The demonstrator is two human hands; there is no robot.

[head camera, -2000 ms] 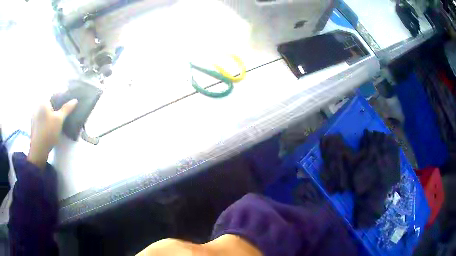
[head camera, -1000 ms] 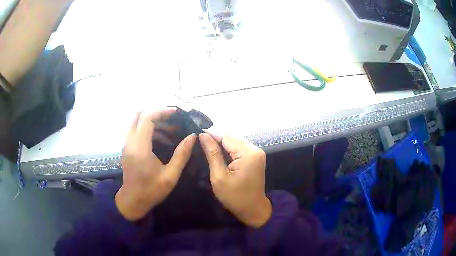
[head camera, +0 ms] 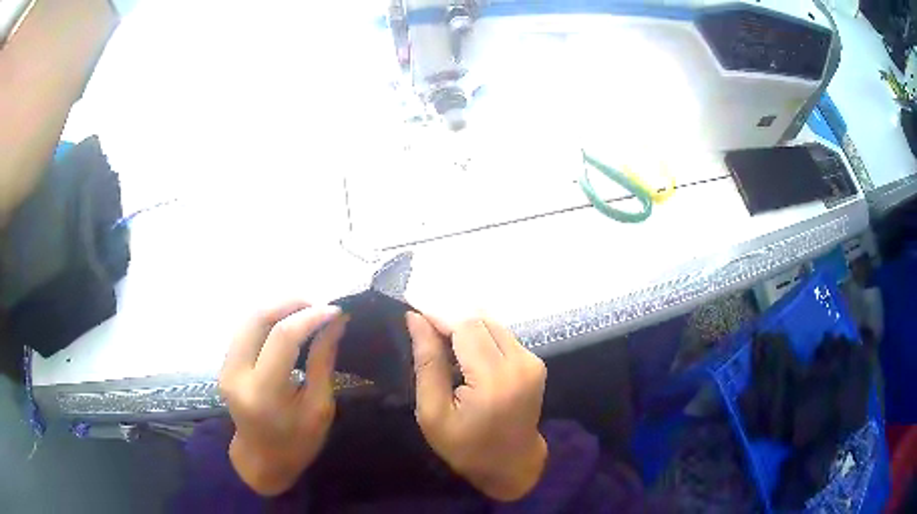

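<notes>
A dark fabric piece (head camera: pixel 374 336) is held at the table's front edge, low in the middle of the view. A small grey pointed flap of it stands up at its top. My left hand (head camera: pixel 282 392) pinches its left side between thumb and fingers. My right hand (head camera: pixel 481 402) pinches its right side. The lower part of the cloth merges with the dark area below. The sewing machine's needle area (head camera: pixel 454 105) lies beyond, with no cloth visible under it, though glare blurs it.
Scissors (head camera: pixel 618 196) with green and yellow loops lie right of the needle. A flat black phone-like rectangle (head camera: pixel 774 181) lies further right. A dark stack of cut pieces (head camera: pixel 70 251) is at left. A blue crate (head camera: pixel 734 412) with dark cloth stands at lower right. A bare forearm (head camera: pixel 45 90) shows upper left.
Two seconds ago my left hand held a grey piece near the needle. Since one second ago, both hands still hold the cloth; they are further apart and the grey flap now points up.
</notes>
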